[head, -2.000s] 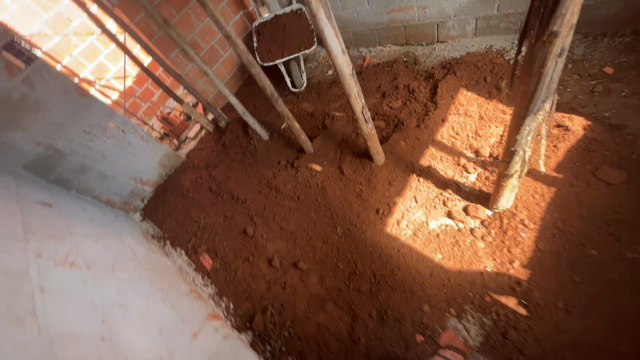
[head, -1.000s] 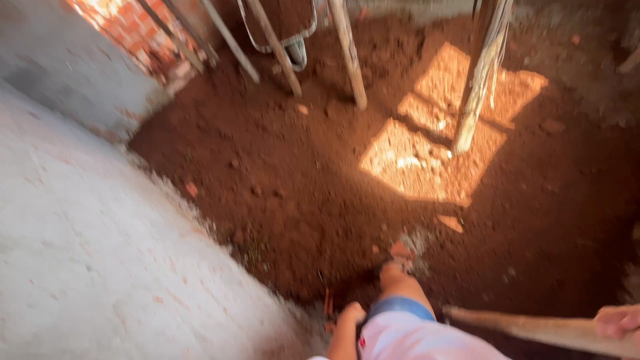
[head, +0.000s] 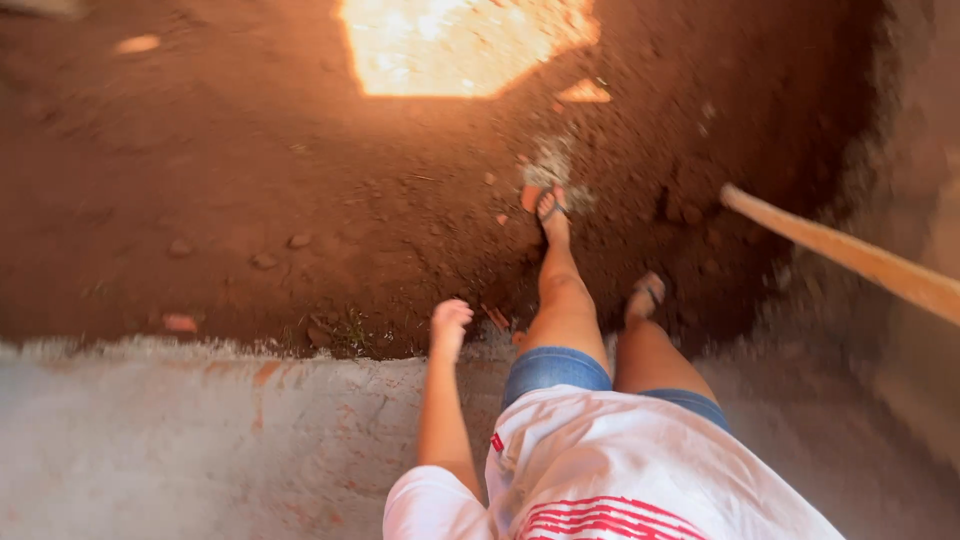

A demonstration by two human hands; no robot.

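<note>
My left hand (head: 450, 321) hangs beside my body over the edge of the reddish soil, its fingers loosely curled; nothing shows in it, though blur hides the detail. A wooden pole or handle (head: 840, 249) slants in from the right edge, its blunt end above the dark soil. My right hand is out of view, so what it holds cannot be seen. Below me, my feet in flip-flops (head: 553, 208) stand on loose soil (head: 390, 202), one ahead of the other.
A pale plastered wall (head: 187, 442) runs along the lower left, with another rough wall (head: 911, 150) on the right. Small brick pieces (head: 180, 323) and clods lie on the soil. A bright sunlit patch (head: 465, 45) is at the top.
The view has swung down towards my legs. The wheelbarrow with soil and the leaning wooden poles have left the picture. A hand at the right edge a second ago, by the pole, no longer shows.
</note>
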